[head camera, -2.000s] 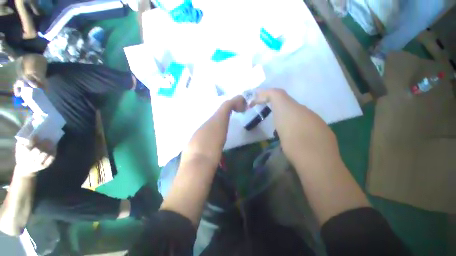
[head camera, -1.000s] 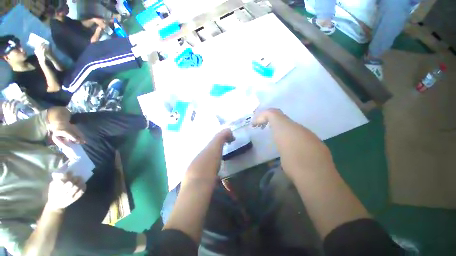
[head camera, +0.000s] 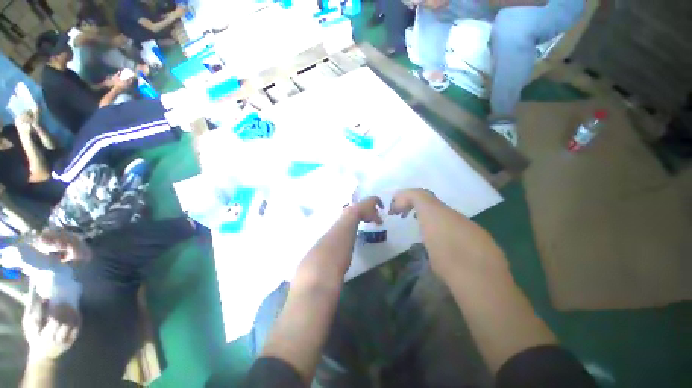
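Observation:
A small device with a white top and a dark band (head camera: 372, 236) lies near the front edge of the white board (head camera: 448, 184). My left hand (head camera: 369, 210) is just above it with the fingers bent. My right hand (head camera: 410, 201) is beside it on the right, fingers curled, with a small gap between the hands. Glare washes out the area at my fingertips, so I cannot tell if either hand holds something thin. Blue-and-white boxes lie beyond my hands, one at the left (head camera: 237, 210) and one in the middle (head camera: 306, 168).
A blue bundle (head camera: 254, 127) and another blue-and-white box (head camera: 360, 138) lie farther back. Wooden pallet beams (head camera: 448, 110) edge the board. A seated person's hands (head camera: 50, 322) hold a white item at left. A drink bottle (head camera: 586, 132) lies on flattened cardboard (head camera: 614, 227) at right.
The view has shifted, showing more of the far tables. My hands have drawn closer together than one second ago. The dark-banded device now lies below and between them.

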